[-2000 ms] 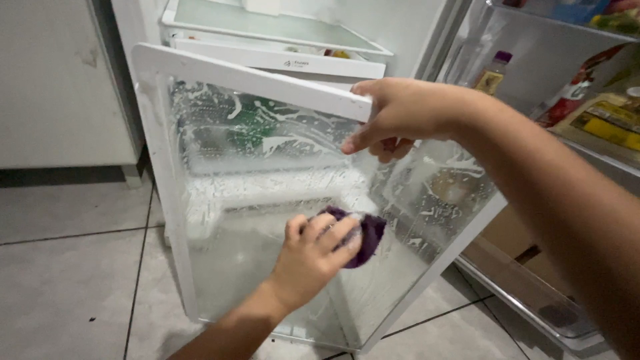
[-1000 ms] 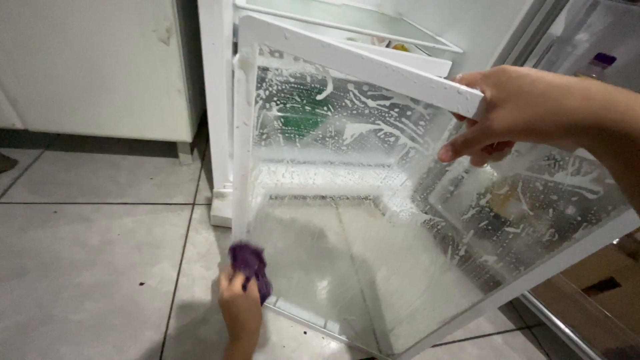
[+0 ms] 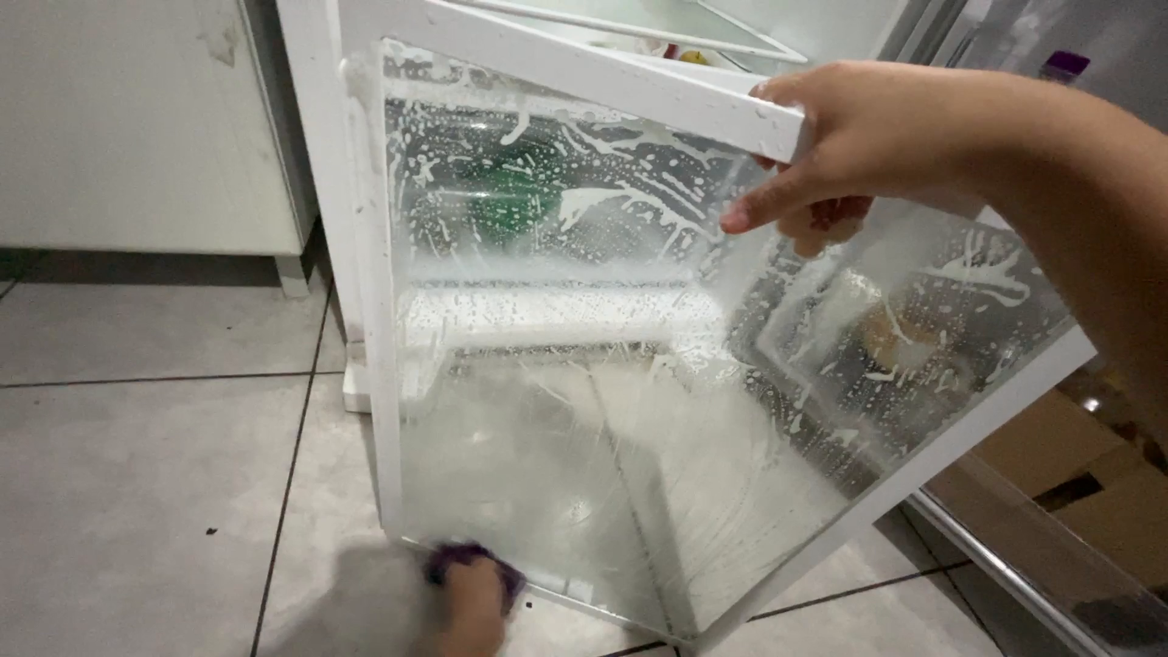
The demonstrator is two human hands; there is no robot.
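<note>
A glass refrigerator shelf with a white frame (image 3: pixel 584 78) is held tilted up, with white suds and drops over its upper and right parts and fewer on the lower glass. My right hand (image 3: pixel 821 155) grips the upper frame near its right corner, thumb in front of the glass. Down at the bottom left edge of the shelf, my left hand (image 3: pixel 474 598), blurred, holds a dark purple cloth (image 3: pixel 465 557) against the frame.
Behind the shelf stands the open refrigerator, with another glass shelf (image 3: pixel 657 23) inside. Its door (image 3: pixel 1013 566), holding a purple-capped bottle (image 3: pixel 1066 66), is at the right. A white cabinet (image 3: pixel 146 128) stands left on the tiled floor (image 3: pixel 137 493).
My left hand and the cloth went from the middle of the glass to the left frame, then along to the bottom edge. My right hand kept its grip. The view shifted left and closer.
</note>
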